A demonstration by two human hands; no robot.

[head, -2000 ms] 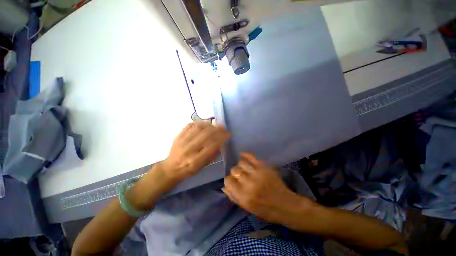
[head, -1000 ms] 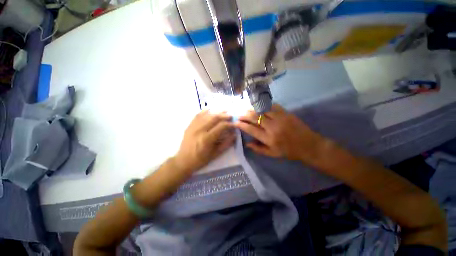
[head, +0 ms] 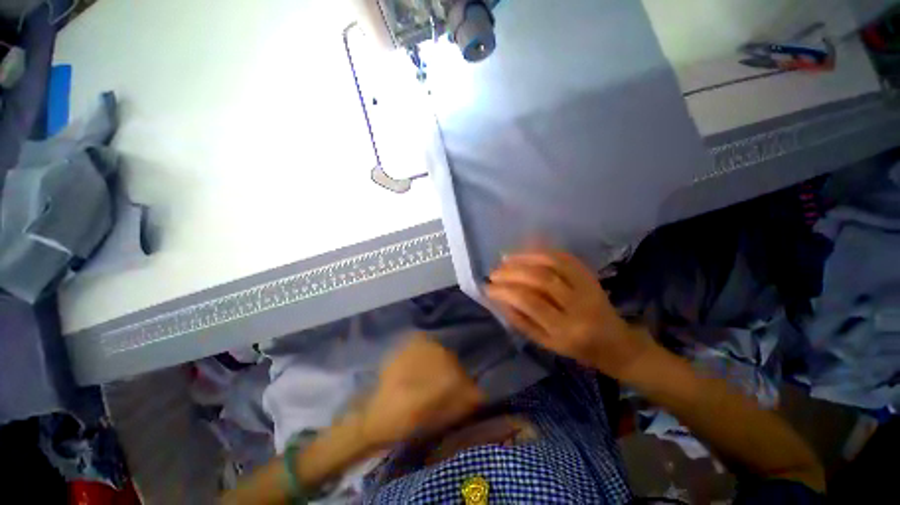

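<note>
A grey-blue cut fabric panel (head: 592,148) lies on the white machine table, its left edge under the presser foot and needle (head: 419,69) in bright light. A narrow folded edge (head: 451,212) runs from the needle down past the table's front edge. My right hand (head: 558,301) pinches the panel's lower end near that fold, at the table front. My left hand (head: 419,380) is blurred, off the table above my lap; its fingers cannot be made out, nor whether it holds anything.
A crumpled heap of grey-blue pieces (head: 59,212) lies at table left, near a blue strip (head: 59,99). Red-blue thread snips (head: 789,54) lie at the right. Grey-blue cloth (head: 859,286) hangs or lies at far right, more on my lap. A printed scale (head: 276,291) runs along the table front.
Both hands have moved from near the needle back toward me, the left off the table. The view has shifted; the machine head is mostly out of frame.
</note>
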